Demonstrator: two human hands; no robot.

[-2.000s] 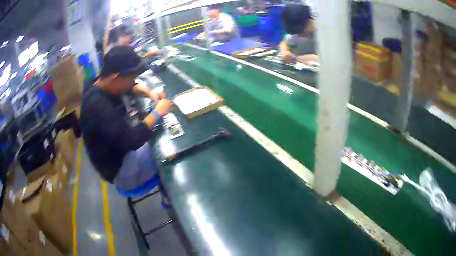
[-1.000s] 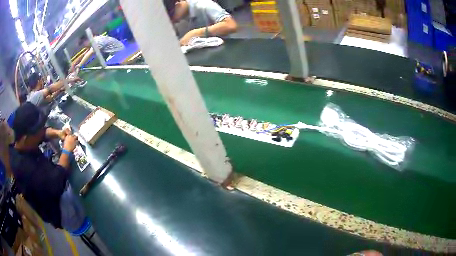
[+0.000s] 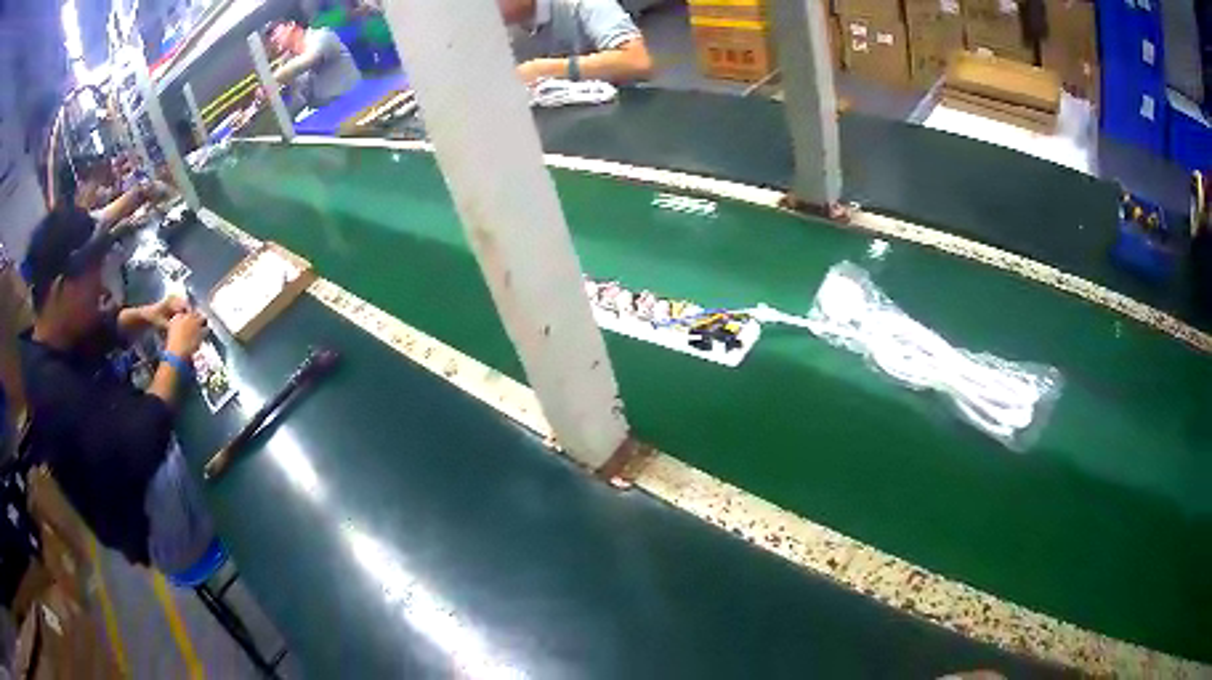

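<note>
A power strip circuit board point(image 3: 671, 319) lies on the green conveyor belt, its left end hidden behind the white post. It has rows of small white and copper-coloured parts, with blue and yellow wires and black parts at its right end. A white power cord point(image 3: 917, 359) runs from that end into a clear crinkled plastic bag. A thin skin-coloured sliver at the bottom edge looks like part of my right hand point(image 3: 970, 676); its fingers are cut off. It is far from the board. My left hand is out of the picture.
A white post point(image 3: 512, 219) stands on the chipped cream rail point(image 3: 824, 538). The dark green bench point(image 3: 439, 518) holds a dark rod-like object point(image 3: 273, 412). A person in dark clothes sits at left beside a cardboard tray point(image 3: 259, 290). Another person works across the belt.
The view has swung right since the oldest frame and shifted slightly since the last. The board and bagged cord have moved left along the belt relative to the post. The hand sliver at the bottom has shrunk.
</note>
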